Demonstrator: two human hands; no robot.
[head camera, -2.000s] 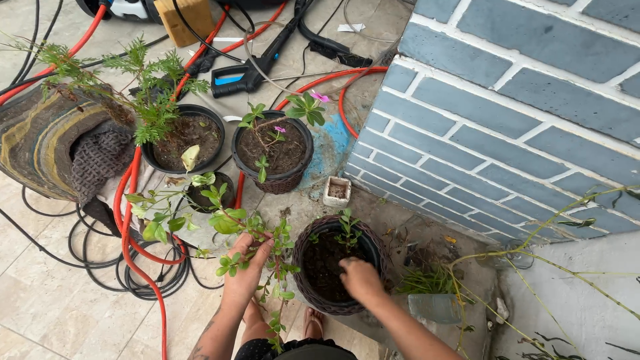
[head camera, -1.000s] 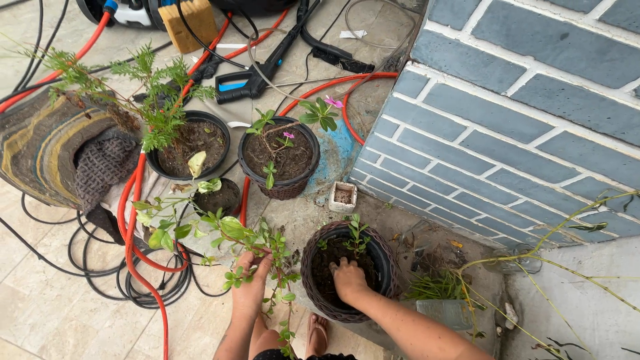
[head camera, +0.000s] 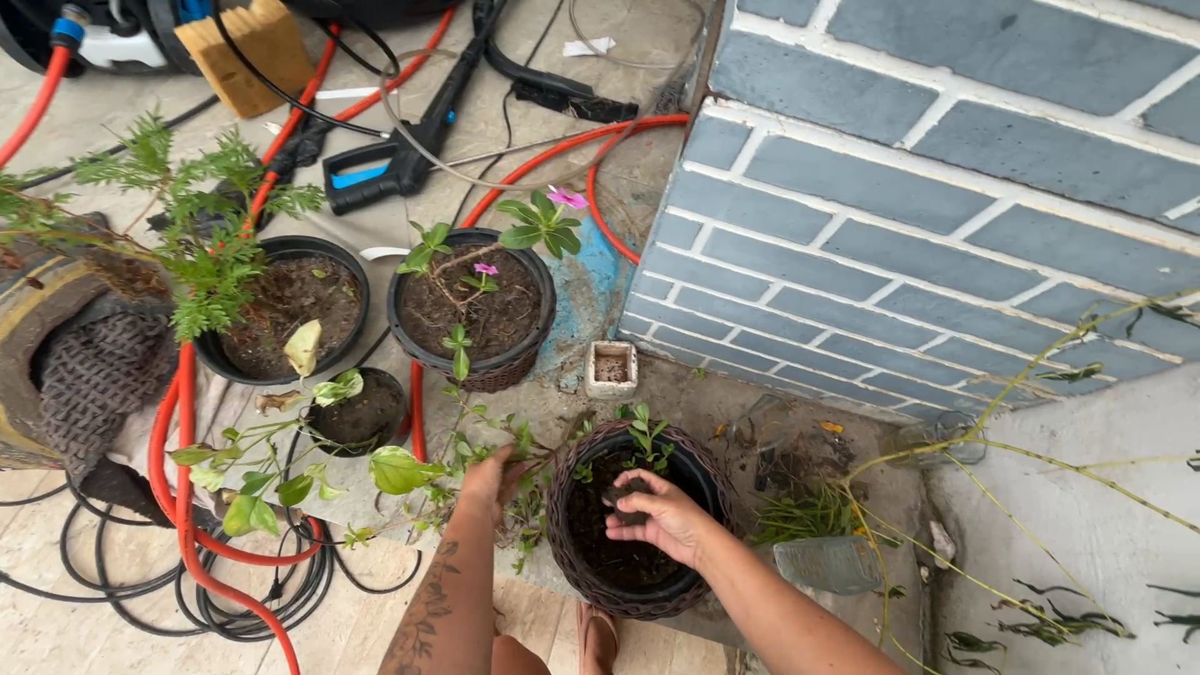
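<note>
A round pot with a dark woven wicker cover (head camera: 562, 553) holds dark soil and a small leafy sprig (head camera: 647, 433) near its back rim. Over that soil, my right hand (head camera: 661, 520) holds a clump of dark soil (head camera: 632, 499) between curled fingers. Just left of the pot, my left hand (head camera: 489, 487) is closed around thin leafy stems (head camera: 530, 506), which hang down beside the wicker; its fingertips are partly hidden by leaves. Behind stands another wicker-covered pot (head camera: 511, 370) with a pink-flowered plant (head camera: 542, 225).
Left are a black pot with a feathery plant (head camera: 361, 309), a small pot (head camera: 361, 412), red hose (head camera: 187, 450) and coiled black cable (head camera: 300, 581). A pressure-washer gun (head camera: 403, 159) lies behind. Right stand a small square white pot (head camera: 611, 368), a brick wall (head camera: 844, 244) and a glass container (head camera: 827, 565).
My right hand has risen from the soil in the pot and now shows a clump in its fingers. My left hand still holds the stems, now closer to the pot.
</note>
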